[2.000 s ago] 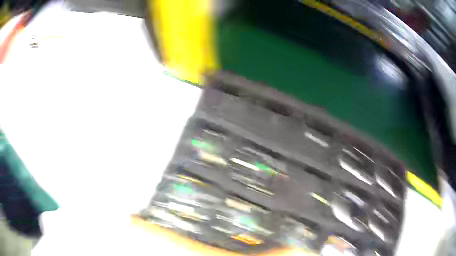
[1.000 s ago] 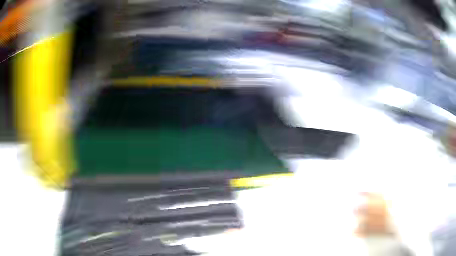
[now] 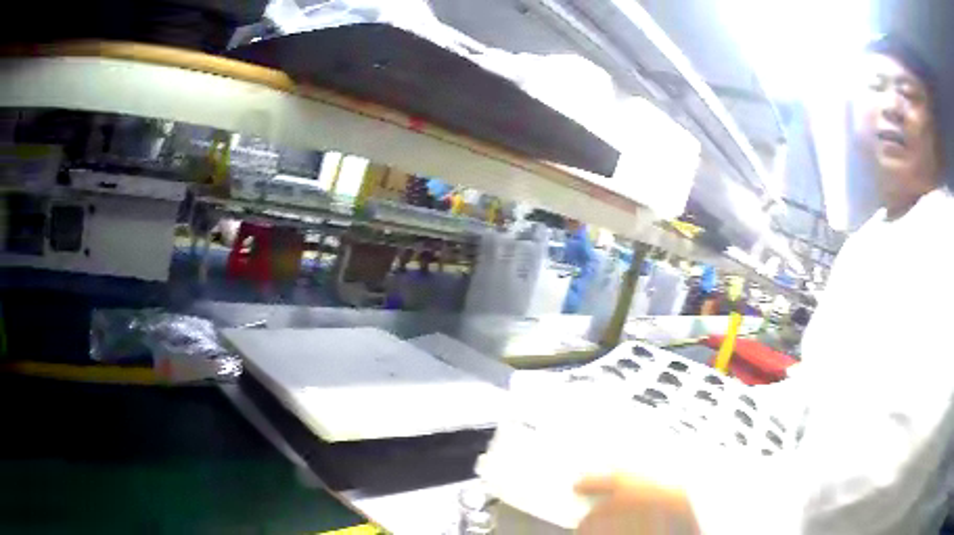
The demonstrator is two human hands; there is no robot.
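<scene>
Neither of my hands shows. A white tray with rows of dark round spots lies at the right centre, its near part washed out by glare. A bare hand at the bottom edge, apparently belonging to the person in white, is at the tray's near side; its grip is unclear. Left of the tray is a stack with a pale flat top and a dark side.
A person in white stands close at right. A shelf carrying a dark flat slab crosses above. Crumpled clear plastic lies at left, above the dark green conveyor. A red bin is behind the tray.
The view has swung up and right from the bench and foam tray. The foam tray has left the picture; the person, shelf, pale-topped stack and white tray now show clearly.
</scene>
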